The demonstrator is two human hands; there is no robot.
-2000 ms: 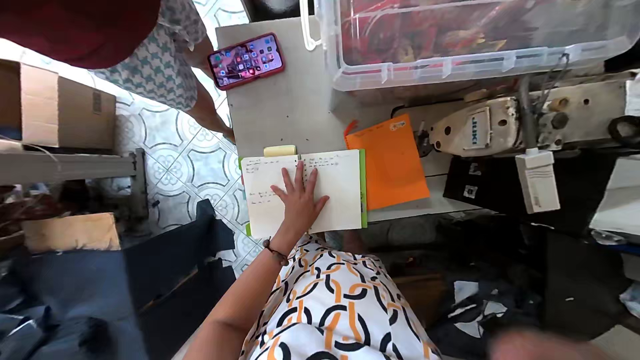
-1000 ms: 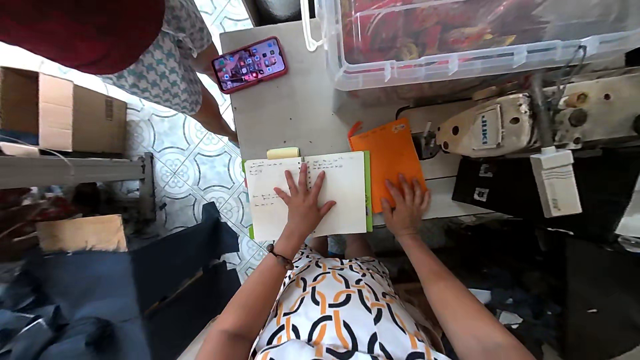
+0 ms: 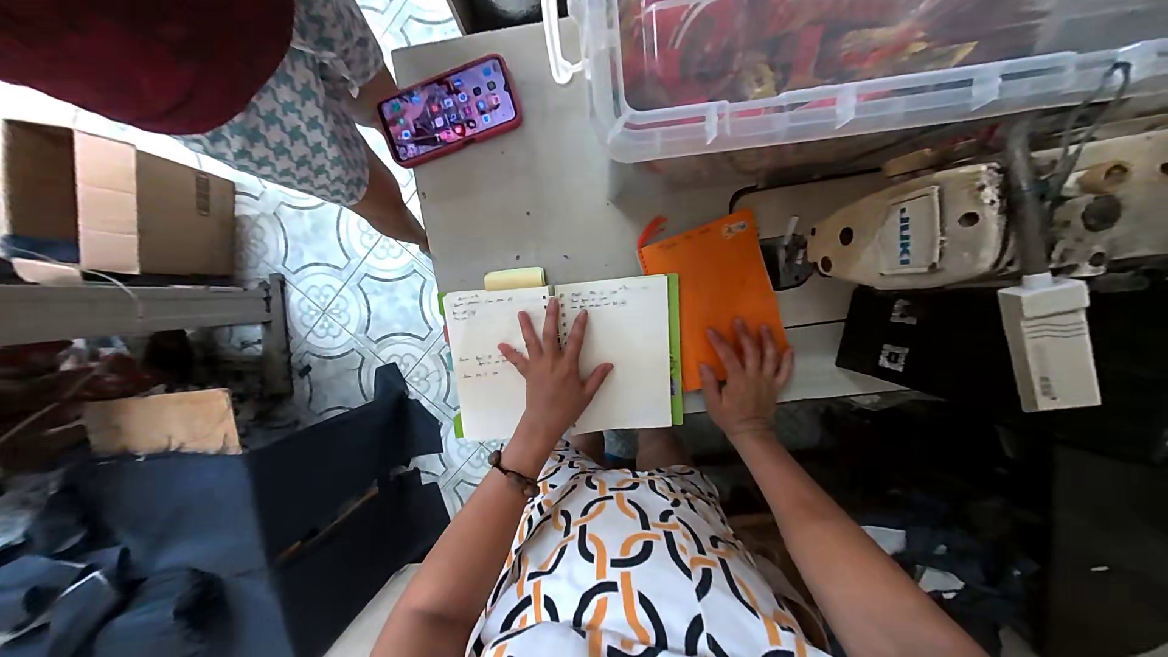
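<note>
An open spiral notebook [image 3: 625, 365] with a green cover and handwriting on its pages lies at the table's front edge. My left hand [image 3: 557, 374] rests flat across its middle binding, fingers spread. To the right, my right hand [image 3: 746, 374] lies on the lower part of an orange notebook [image 3: 716, 283], whose left edge meets the green cover. A yellow pad [image 3: 514, 278] shows at the top of the left page. Farther back on the table is a smartphone [image 3: 450, 109] in a red case, its screen lit.
A Juki sewing machine [image 3: 912, 224] stands at the right of the grey table [image 3: 529, 196]. Behind it is a clear plastic bin [image 3: 794, 119]. Another person [image 3: 310, 128] stands at upper left, beyond the phone. Cardboard boxes [image 3: 182, 214] and dark fabric [image 3: 182, 511] lie at left.
My right hand, only a blur at the lower right edge two seconds ago, has come onto the orange notebook. My left hand has stayed on the open notebook.
</note>
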